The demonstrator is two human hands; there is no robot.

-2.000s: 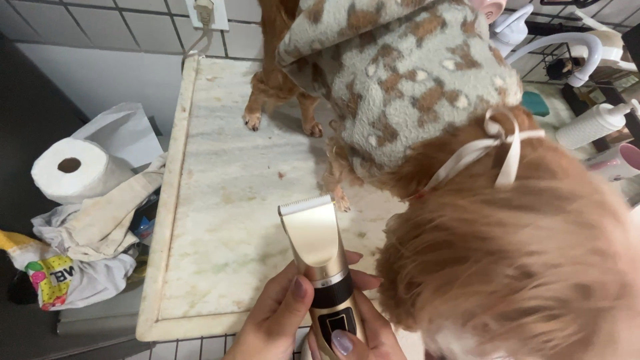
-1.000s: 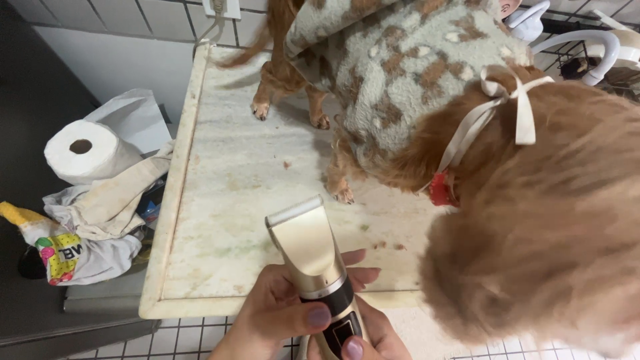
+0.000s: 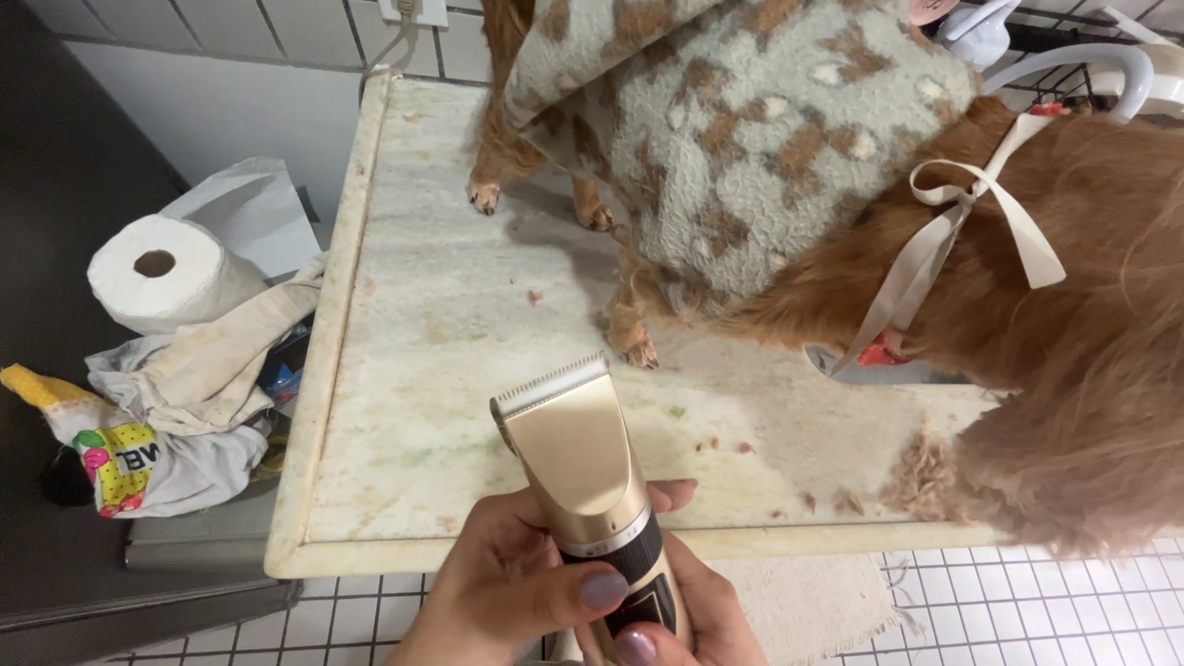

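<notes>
A gold and black cordless hair clipper (image 3: pixel 583 453) is held upright at the table's front edge, its toothed blade pointing away from me. My left hand (image 3: pixel 518 583) wraps its left side, the thumb across the black collar. My right hand (image 3: pixel 694 601) grips the lower body from the right, with its thumb at the dark switch area. Beyond the clipper a reddish-brown dog (image 3: pixel 1064 324) stands on the marble table, wearing a fleece coat (image 3: pixel 786 148) in grey-green and brown. A cream ribbon (image 3: pixel 962 203) is tied in a bow around its neck. Cut fur (image 3: pixel 925 476) lies near the dog.
The marble table (image 3: pixel 416 370) has a raised rim. To its left are a paper roll (image 3: pixel 166 273), crumpled cloths (image 3: pixel 203 370) and a dark appliance or cabinet. A cord runs from a wall outlet (image 3: pixel 413 11). A sink opening shows beneath the dog; a mat (image 3: pixel 805 610) lies on the tiled floor.
The dog's head has moved right and down, showing more of the ribbon and the sink opening. Both hands still hold the clipper.
</notes>
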